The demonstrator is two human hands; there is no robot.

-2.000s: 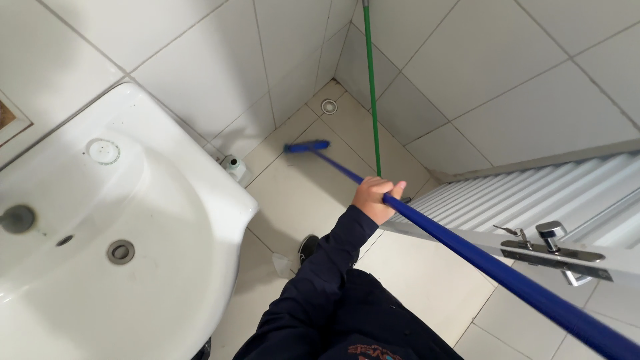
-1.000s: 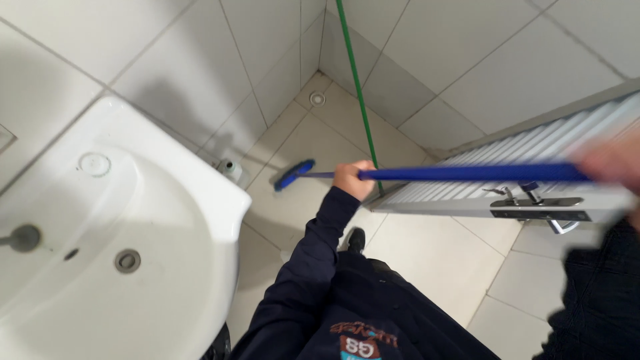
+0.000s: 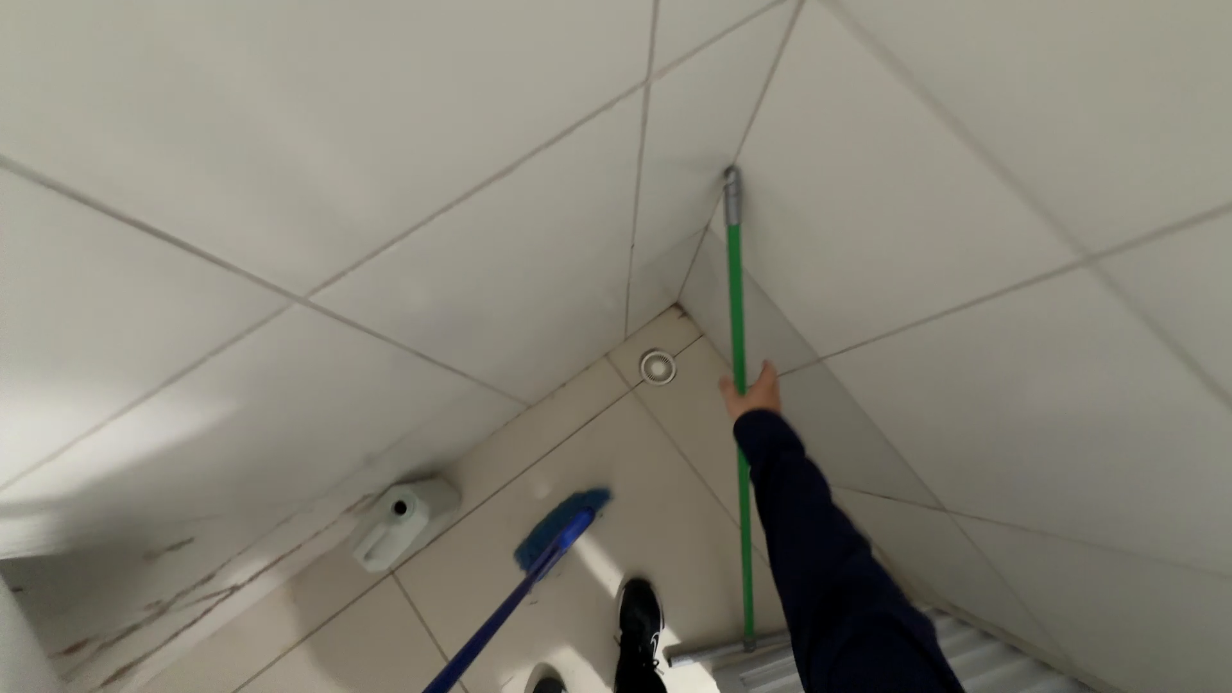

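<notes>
My right hand (image 3: pixel 753 390) grips the green pole (image 3: pixel 736 298) of what looks like a floor squeegee. The pole's grey upper end is near the wall corner, and its narrow head (image 3: pixel 717 651) is low down beside my shoe, partly hidden by my sleeve. Left of my feet, a blue broom (image 3: pixel 563 529) rests its bristles on the floor tiles; its blue handle runs out of the bottom edge. My left hand is out of view, so what holds that handle is hidden.
A pale plastic jug (image 3: pixel 409 515) stands by the left wall. A round floor drain (image 3: pixel 657 367) sits near the corner. My black shoe (image 3: pixel 639 616) is at bottom centre, and a ribbed white panel (image 3: pixel 972 654) lies at lower right.
The view has swung away from the washbasin toward the corner. My right hand, blurred beside the blue handle one second ago, is now on the green pole. My left hand has left the view.
</notes>
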